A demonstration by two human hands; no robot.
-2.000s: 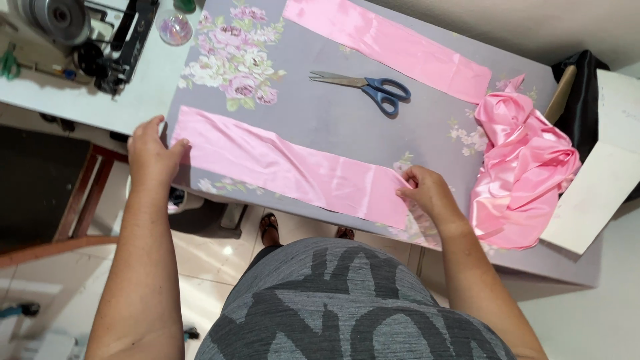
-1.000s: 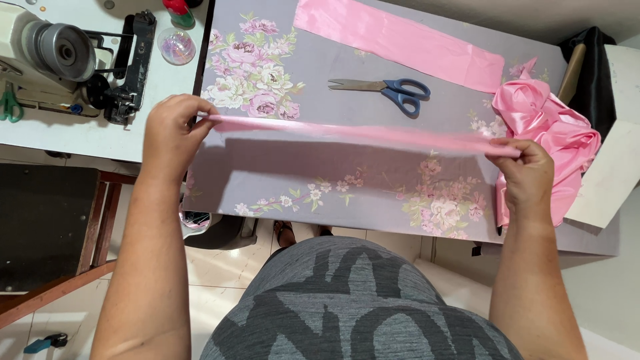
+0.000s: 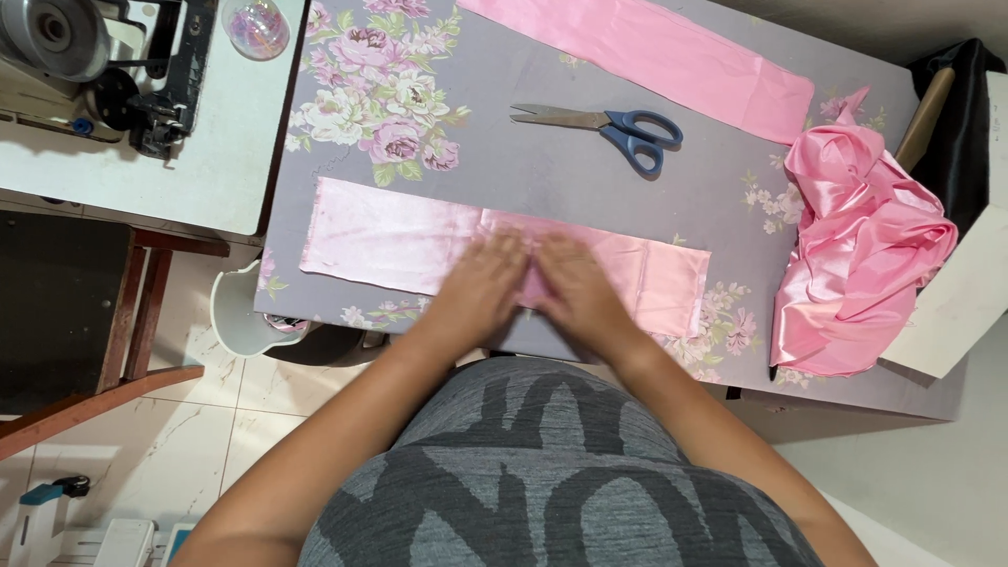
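Observation:
A strip of pink satin fabric (image 3: pixel 378 236) lies flat along the near edge of the floral-covered table. My left hand (image 3: pixel 488 291) and my right hand (image 3: pixel 579 291) rest palm down on its middle, side by side, fingers extended and slightly blurred. Neither hand grips the cloth. Beyond them lie scissors with blue handles (image 3: pixel 642 138), their blades pointing left and nearly closed. A second pink satin strip (image 3: pixel 669 67) runs along the far side of the table. Its right end meets a crumpled heap of pink satin (image 3: pixel 862 260).
On the left, a sewing machine (image 3: pixel 87 71) and a small clear container (image 3: pixel 256 27) stand on a white table (image 3: pixel 220 173). A wooden chair (image 3: pixel 142 315) and a pale bin (image 3: pixel 236 315) are below. At the right are a white box (image 3: pixel 965 291) and black fabric (image 3: pixel 957 142).
The strip was stretched taut between my two hands above the table; now it lies flat. Both hands have let go of its ends and moved inward to its middle.

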